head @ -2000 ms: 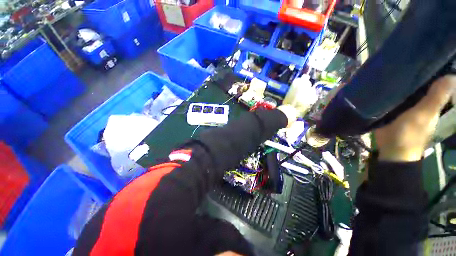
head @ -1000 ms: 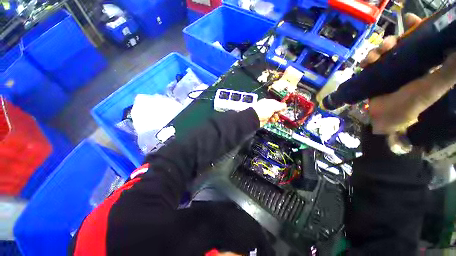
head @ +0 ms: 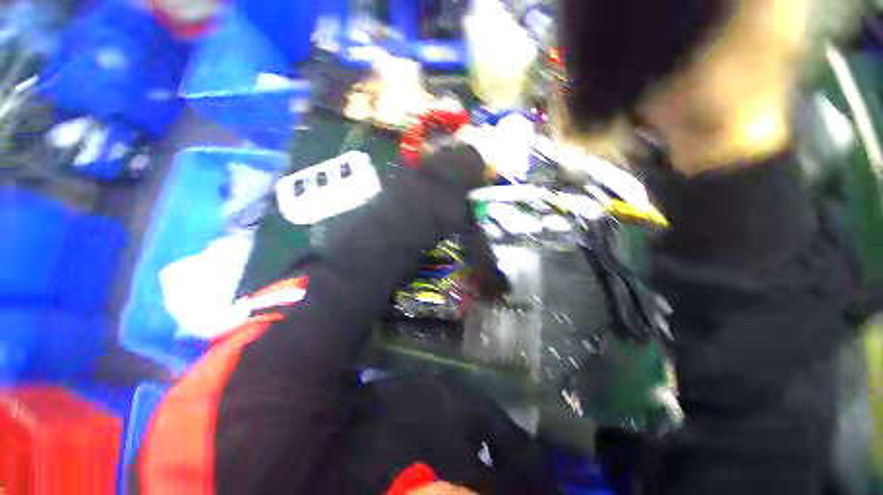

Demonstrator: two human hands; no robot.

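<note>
The frame is heavily blurred. My right hand (head: 726, 101) is large at the upper right, around a thick black handheld tool (head: 634, 48) cut off by the top edge. My left sleeve reaches over the bench to a small red container (head: 431, 131); my left hand (head: 499, 145) is a pale smear past the cuff, and its fingers and anything in them cannot be made out. Below that forearm, yellow and dark wires (head: 431, 280) show in an open black housing, partly hidden by the sleeve.
A white power strip (head: 327, 187) lies left of my left forearm. A blue bin (head: 145, 300) with white bags stands left of the bench, a red bin (head: 63, 445) lower left. Black cord (head: 620, 285) and white cables lie right of the housing.
The view has shifted and blurred. My left hand has moved from beside the red container to its right side. The black tool now hangs steeply at the top instead of pointing left.
</note>
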